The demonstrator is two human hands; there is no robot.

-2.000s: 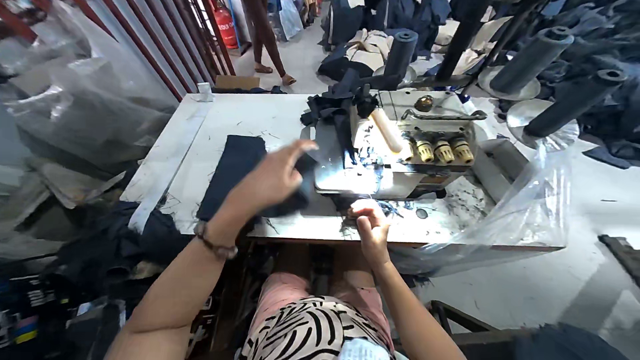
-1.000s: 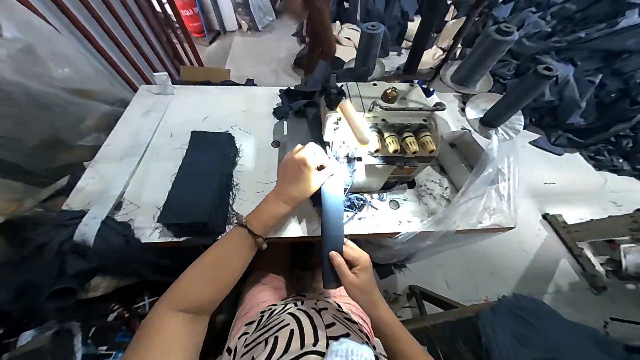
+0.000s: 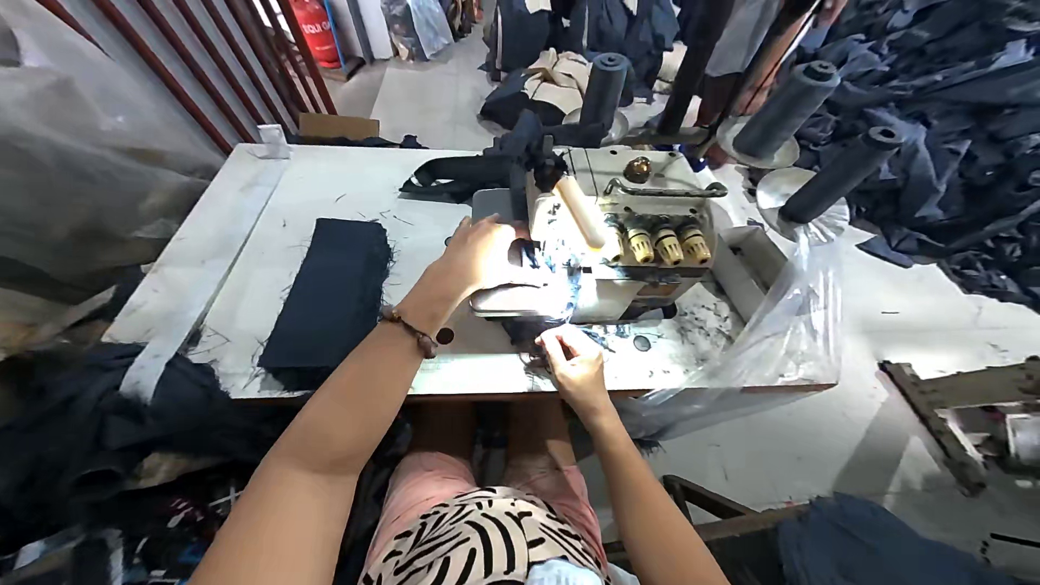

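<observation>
An overlock sewing machine point(image 3: 642, 236) with yellow tension dials stands on a white table point(image 3: 349, 179), its lamp lighting the needle area. My left hand point(image 3: 479, 253) lies over the machine's plate beside the presser foot, fingers toward the needle; what is beneath them is washed out by glare. At the front edge of the machine my right hand point(image 3: 573, 361) has thumb and fingertips brought together; whether cloth is between them cannot be told. Dark sewn fabric point(image 3: 467, 175) trails behind the machine. A stack of dark navy fabric pieces point(image 3: 329, 296) rests left of my left forearm.
Dark thread cones point(image 3: 792, 110) stand on a rack behind right. A clear plastic bag point(image 3: 780, 333) hangs at the table's right corner. Dark cloth heaps point(image 3: 959, 122) lie on the floor at right, with more cloth point(image 3: 73, 431) at lower left. A metal frame point(image 3: 934, 406) stands at right.
One second ago a long dark strip hung from the machine toward me between my hands; it no longer shows there. My right hand has moved up to the machine's front edge.
</observation>
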